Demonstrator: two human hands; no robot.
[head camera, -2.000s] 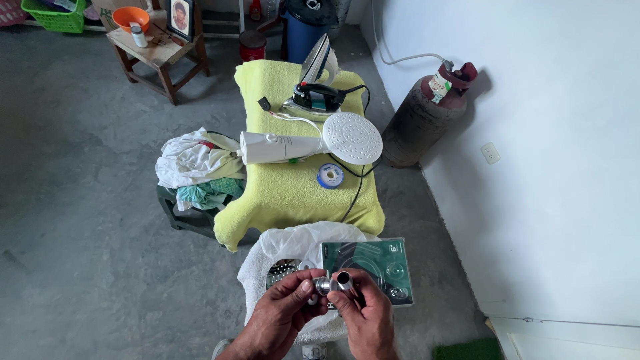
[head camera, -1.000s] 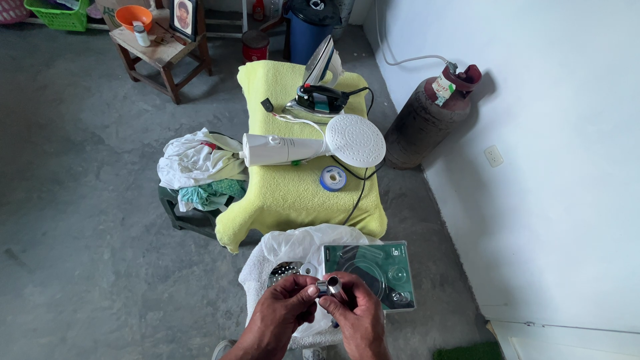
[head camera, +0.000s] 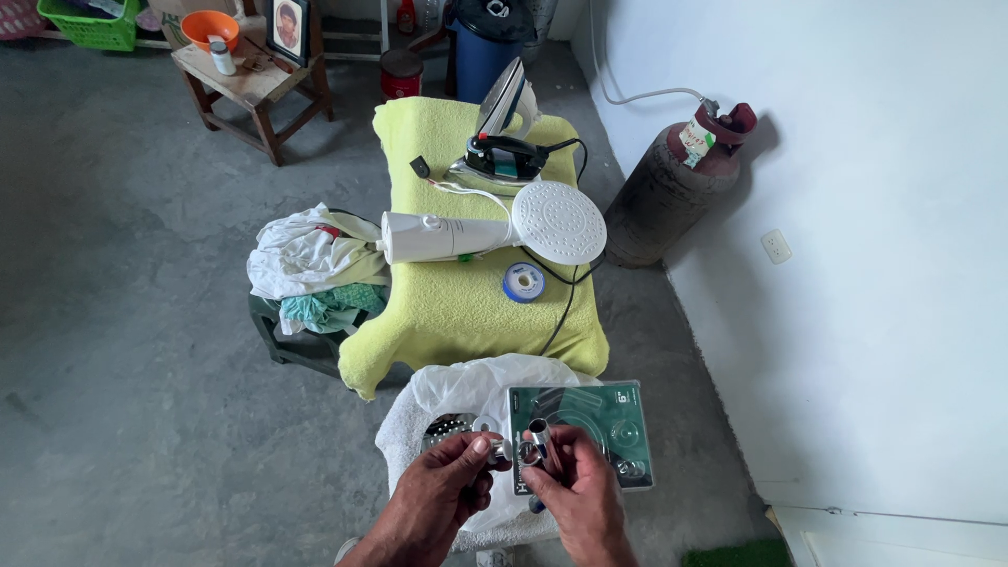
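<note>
Between the thumb and fingers of my left hand (head camera: 442, 492) is a small chrome fitting (head camera: 499, 450). A chrome tubular pipe fitting (head camera: 540, 438) with a ring-shaped end is gripped by my right hand (head camera: 579, 492), a short gap from the left piece. Beneath the hands lie a green and clear blister package (head camera: 634, 409), a white plastic bag (head camera: 480, 378) and, partly hidden, a perforated metal shower head (head camera: 447, 425). Beyond, a yellow towel (head camera: 449, 315) bears a white electric shower head (head camera: 559, 223) and a blue spool of thread seal tape (head camera: 524, 283).
Two clothes irons (head camera: 504, 157) stand at the towel's far end. Clothes (head camera: 303, 252) lie on a dark plastic stool (head camera: 272, 339) at left. A gas cylinder (head camera: 665, 193) leans by the white wall (head camera: 866, 315). A wooden chair (head camera: 256, 83) holds an orange bowl (head camera: 210, 29) and a framed picture.
The chrome parts, together between my hands in the earlier frames, are now apart, one in each hand. The things on the towel have not moved.
</note>
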